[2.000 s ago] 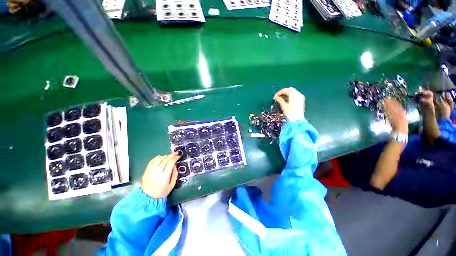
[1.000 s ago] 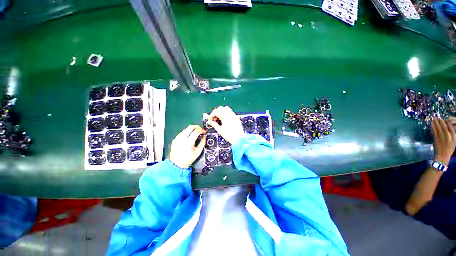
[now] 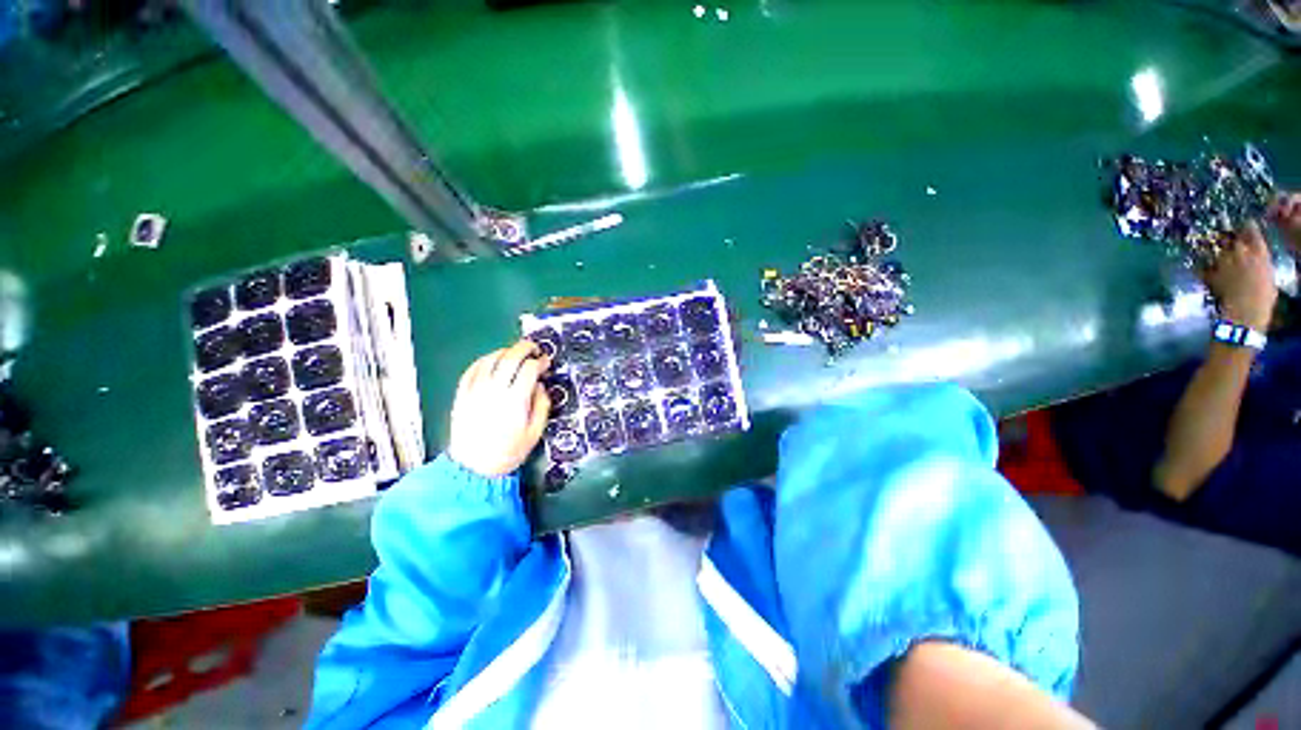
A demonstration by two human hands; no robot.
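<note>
The working tray (image 3: 739, 357) lies in front of me, its cells holding black square parts (image 3: 635, 374) with round centres. My left hand (image 3: 500, 409) lies at the tray's left edge, with fingertips at a dark ring-like part in the upper left corner; whether they grip it is not clear. Only the bare wrist of my right arm shows at the bottom edge, below the blue sleeve; the hand itself is out of the picture. A tangled pile of small ring parts (image 3: 842, 297) lies right of the tray.
A filled tray stack (image 3: 404, 364) stands at the left. A slanted metal post (image 3: 350, 121) rises behind, with a thin pale strip (image 3: 571, 233) at its foot. Loose parts (image 3: 32, 464) lie at the far left. A person's hand (image 3: 1241, 278) is at another parts pile (image 3: 1177, 200) on the right.
My right hand went from the pile to the tray, then left it and passed out of the picture at the bottom. My left hand stays by the tray. The view shifted.
</note>
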